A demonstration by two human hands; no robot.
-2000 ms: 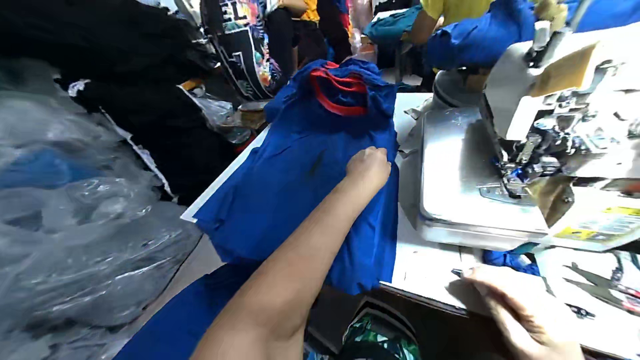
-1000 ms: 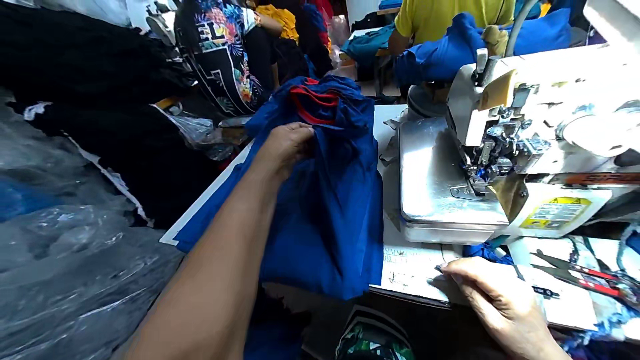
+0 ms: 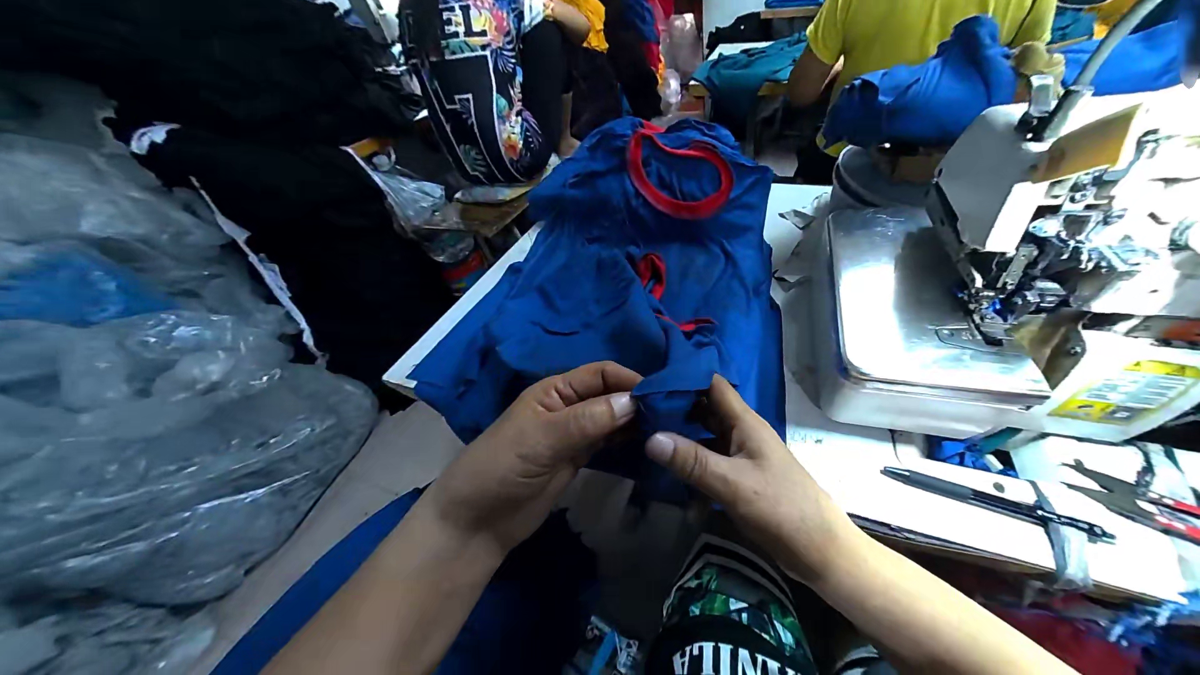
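Observation:
Blue shirts with red neckbands lie stacked on the white table; the upper one's red neckband (image 3: pixel 680 173) faces up at the far end. In front of it, a blue garment with red trim (image 3: pixel 600 323) is bunched and pulled toward me. My left hand (image 3: pixel 553 445) pinches its near edge between thumb and fingers. My right hand (image 3: pixel 750 469) is just to the right, its fingers behind a fold of the same cloth and its thumb in front. The fingertips of both hands are a little apart. Part of the cloth below the hands is in shadow.
An overlock sewing machine (image 3: pixel 1059 244) with a metal bed stands at right. A black pen (image 3: pixel 998 502) and red-handled cutters (image 3: pixel 1148 502) lie near the front edge. Clear plastic bags (image 3: pixel 159 450) and black cloth (image 3: pixel 347 244) fill the left. Other people sit beyond the table.
My right hand has left the table beside the machine and come to the cloth. My left hand has come back from near the neckband, and a blue garment now lies bunched toward me.

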